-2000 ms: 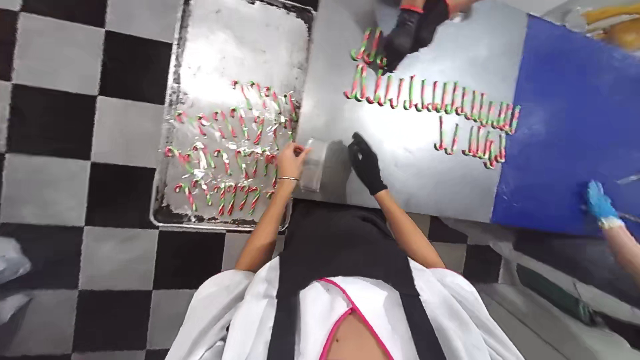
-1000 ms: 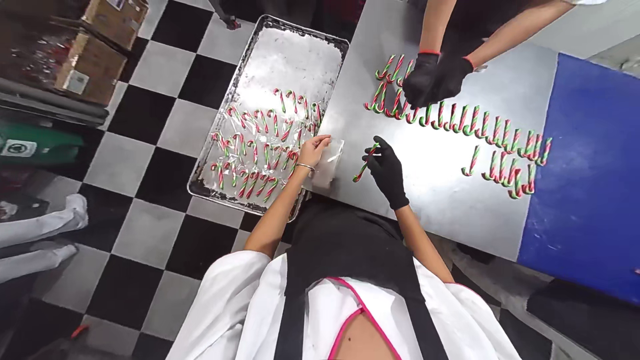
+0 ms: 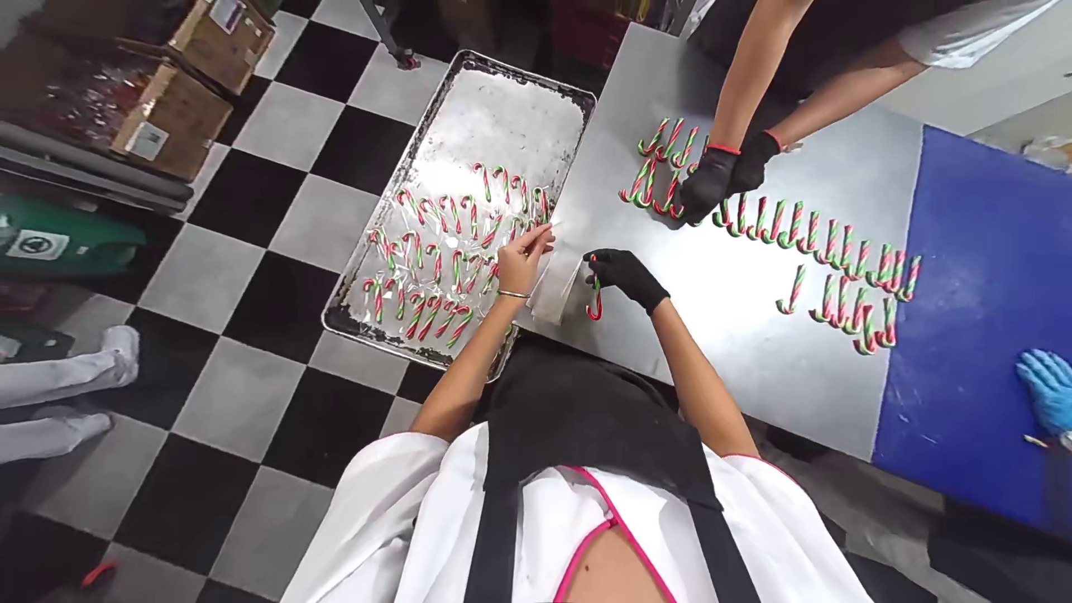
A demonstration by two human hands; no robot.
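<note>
My left hand, bare with a bracelet at the wrist, pinches the edge of a clear plastic bag beside the tray. My right hand, in a black glove, holds a red, green and white candy cane with its hook pointing down, just right of the bag. Under and left of my left hand, the metal sheet tray bears rows of candy canes, many in clear wrap. On the steel table, more candy canes lie in rows to the right.
Across the table a co-worker's black-gloved hands are over the candy cane rows. A blue mat covers the right end, with another person's blue-gloved hand at its edge. Cardboard boxes and a person's legs are at the left.
My right hand, empty two seconds ago, has taken a candy cane and brought it closer to the bag. The co-worker's hands have shifted along the rows. The view has swung.
</note>
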